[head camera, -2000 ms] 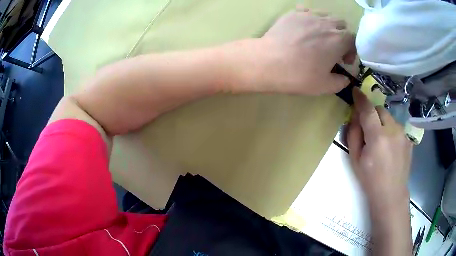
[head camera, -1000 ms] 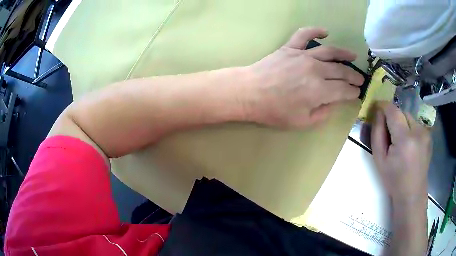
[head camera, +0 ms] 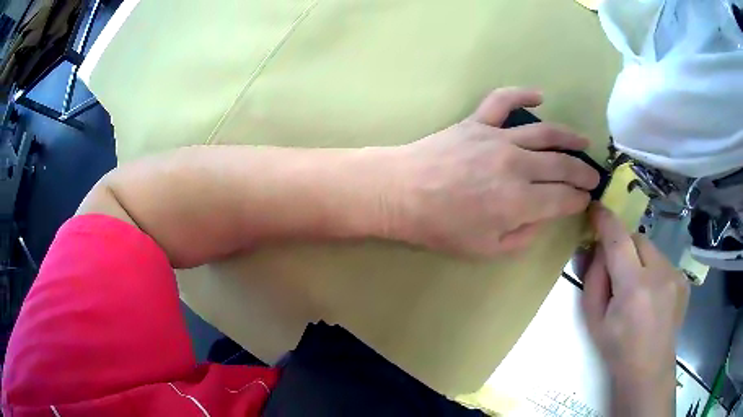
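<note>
A large tan panel [head camera: 367, 293] with a seam line lies flat in front of me. A black strip [head camera: 521, 119] lies on it near its right edge, partly hidden under my fingers. My left hand [head camera: 497, 179] lies flat with spread fingers over the strip and panel, close to the needle area [head camera: 621, 160]. My right hand [head camera: 631, 285] is at the panel's right edge, index finger by the strip's end and the yellow piece [head camera: 626, 192]; whether it grips anything is hidden. The presser foot is partly hidden under the machine head.
A white cloth [head camera: 676, 98] covers the machine head at the upper right. A white surface with printed marks [head camera: 554, 358] shows at the lower right, with a green thing [head camera: 718, 379] beside it. A metal frame [head camera: 73, 98] stands on the dark floor at the left.
My left hand has spread over the black strip, with its fingers now flat. My right hand has moved from beside the yellow piece back to the panel's edge. The view has shifted slightly.
</note>
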